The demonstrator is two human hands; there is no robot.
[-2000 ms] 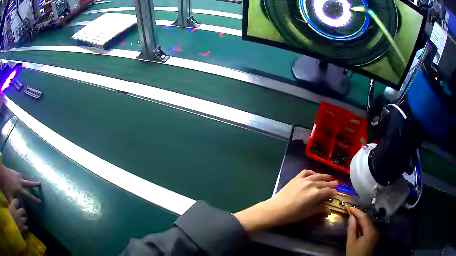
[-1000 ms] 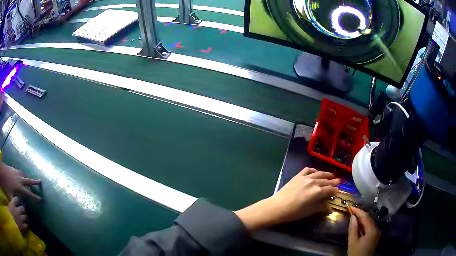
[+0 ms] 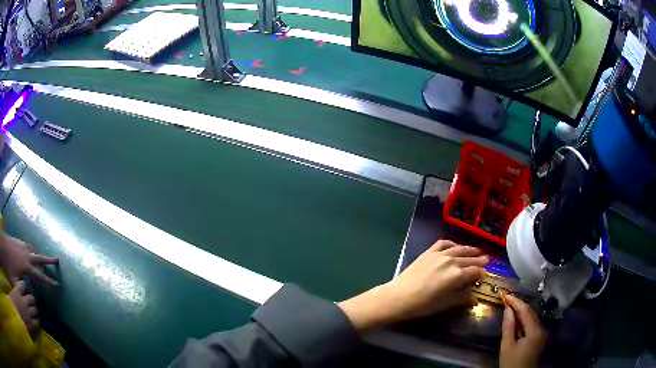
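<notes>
A bar housing, gold-lit with a row of dark round holes, lies on the dark base plate below the microscope head. My left hand rests with its fingertips on the bar's left end and holds it. My right hand pinches a thin orange-tipped stick with its tip at the bar. The monitor shows concentric rings, a bright ring of light and a blurred pale rod. My right hand is cut off by the bottom edge.
A red divided parts bin with small dark pieces stands behind the bar. Pale rails cross the green belt. Small bars lie far left near a purple light. Another person's hands and yellow sleeve are at the left edge. A white tray lies behind.
The rings and rod on the monitor have shifted and the bright ring moved back up-left. The small bar on the belt has moved slightly right. Both my hands stay nearly in place.
</notes>
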